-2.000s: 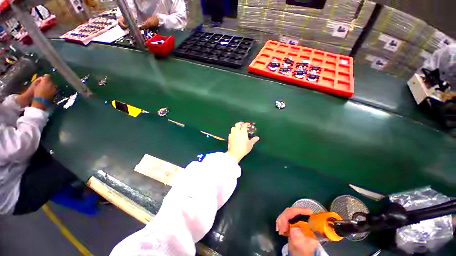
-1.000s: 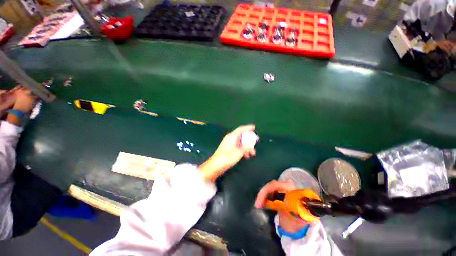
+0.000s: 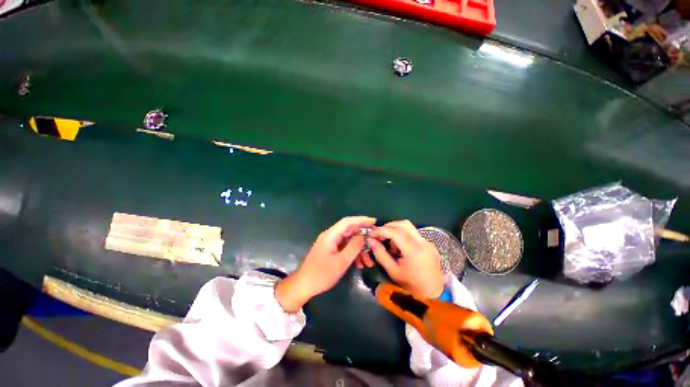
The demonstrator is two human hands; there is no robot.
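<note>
My left hand (image 3: 331, 255) and my right hand (image 3: 406, 255) meet in front of me, left of the dishes. Their fingertips hold a small silvery round unit (image 3: 366, 236), mostly hidden by the fingers. The orange screwdriver (image 3: 431, 321) lies slanted below my right hand and over its sleeve, black nose toward the hands; how it is held is hidden. A blue band (image 3: 446, 293) shows at my right wrist. Two round screw dishes stand to the right, the nearer (image 3: 448, 253) partly covered by my right hand, the other (image 3: 492, 242) fully visible.
Round units lie on the green belt (image 3: 402, 66), (image 3: 155, 119). A beige strip (image 3: 163, 239) and white bits (image 3: 239, 198) lie left. Right are a clear plastic bag (image 3: 609, 234) and a slim pen-like tool (image 3: 517, 301). A red-orange tray (image 3: 454, 10) is beyond the belt.
My left hand has brought the unit from the belt back to my right hand. The screwdriver now points toward the hands. The view has tilted down, and the neighbouring person's hands are out of view.
</note>
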